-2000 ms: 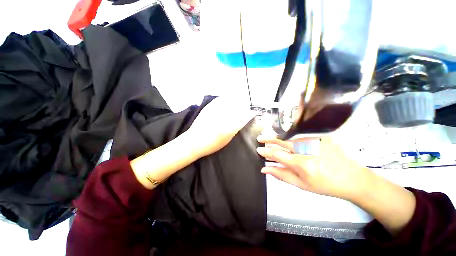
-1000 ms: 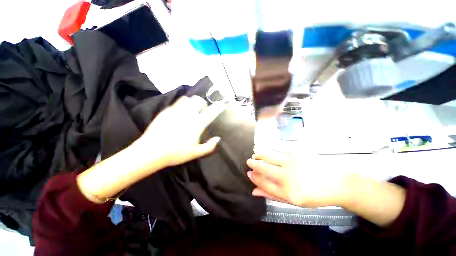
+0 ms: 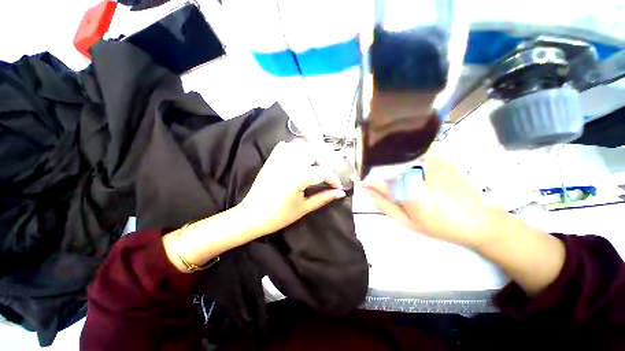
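The dark brown-grey garment piece (image 3: 315, 253) lies under my hands and hangs over the table's front edge. My left hand (image 3: 291, 185) pinches a small fold of it just left of the needle area. My right hand (image 3: 432, 206) is beside the needle area, its fingertips at the cloth's right edge; whether they grip it is hidden by glare and the machine head. The presser foot and needle area (image 3: 337, 142) is small and overexposed, behind my fingers. The white sewing machine head (image 3: 322, 27) with a blue stripe stands above.
A heap of dark garments (image 3: 48, 151) fills the left. A black phone (image 3: 179, 40) and a red boxy object (image 3: 94, 26) lie behind it. A grey ridged knob (image 3: 538, 118) and blue-green snips (image 3: 567, 195) are at right. A ruled strip (image 3: 425, 301) runs along the front edge.
My left hand has moved right and now pinches a cloth fold. My right hand has moved up toward the needle area. The machine head's position in view has shifted.
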